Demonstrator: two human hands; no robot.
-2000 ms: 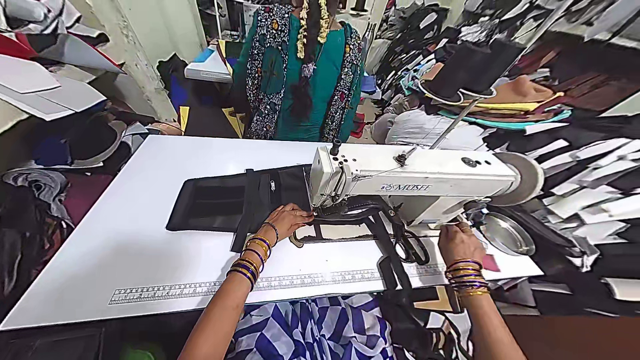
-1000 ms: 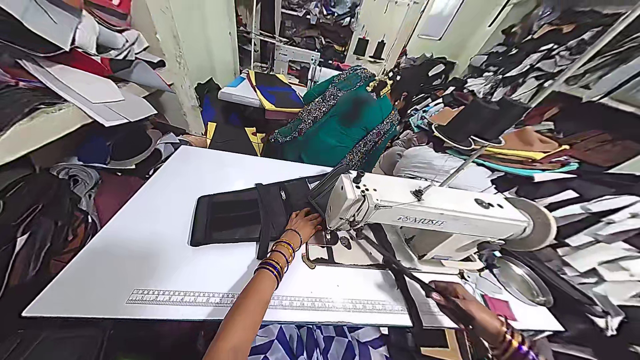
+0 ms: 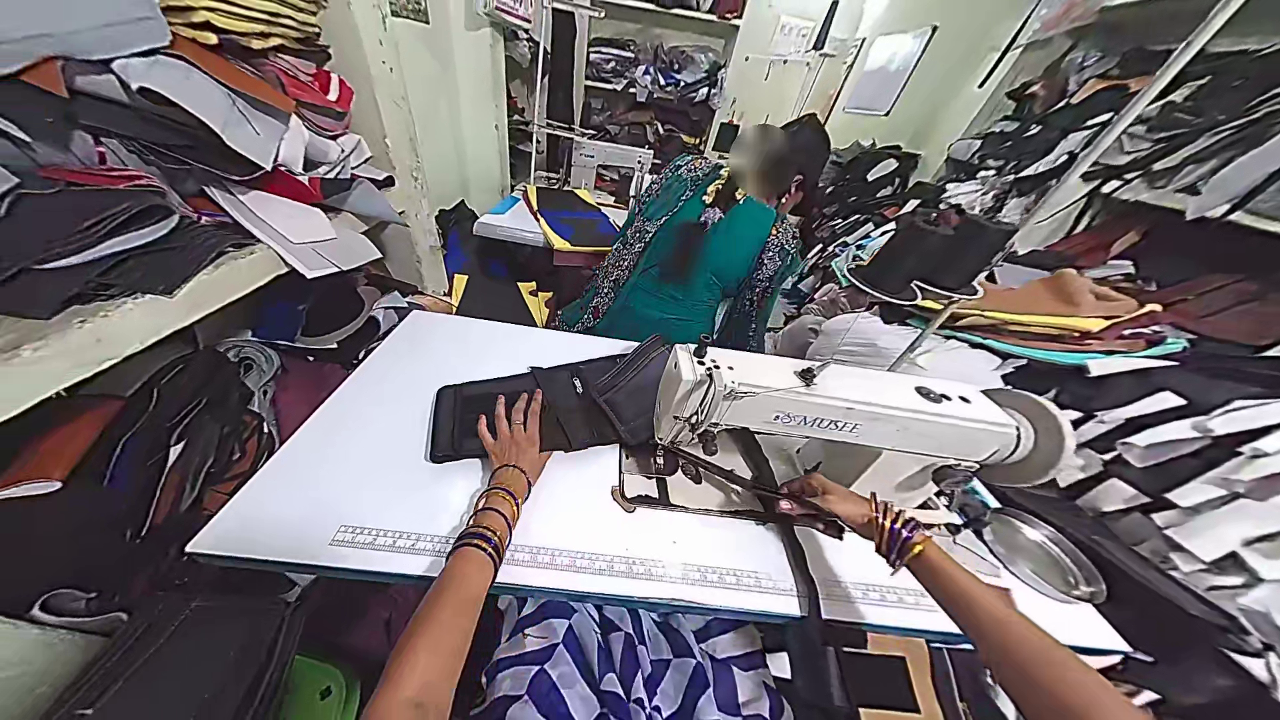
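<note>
My left hand [image 3: 515, 438] lies spread on a black fabric piece [image 3: 580, 400], which reaches over the white table to the needle end of a white Musee sewing machine [image 3: 850, 420]. With my right hand [image 3: 825, 500] I hold dark scissors [image 3: 735, 480] by their handles, in front of the machine's arm; the blades point left toward the needle area. A narrow black strip [image 3: 800, 570] runs from under the machine across the table and over its front edge. Whether the scissors touch the fabric cannot be told.
A printed ruler [image 3: 600, 562] runs along the table's front. A round metal dish [image 3: 1045, 553] sits at the right end. Another person [image 3: 690, 260] in green sits beyond the table. Heaped materials [image 3: 1140, 420] flank the right side, with a loaded shelf [image 3: 150, 335] on the left.
My left hand has moved left from near the needle onto the black piece. The scissors, lying on the table two seconds ago, are now in my right hand. The view has tilted up.
</note>
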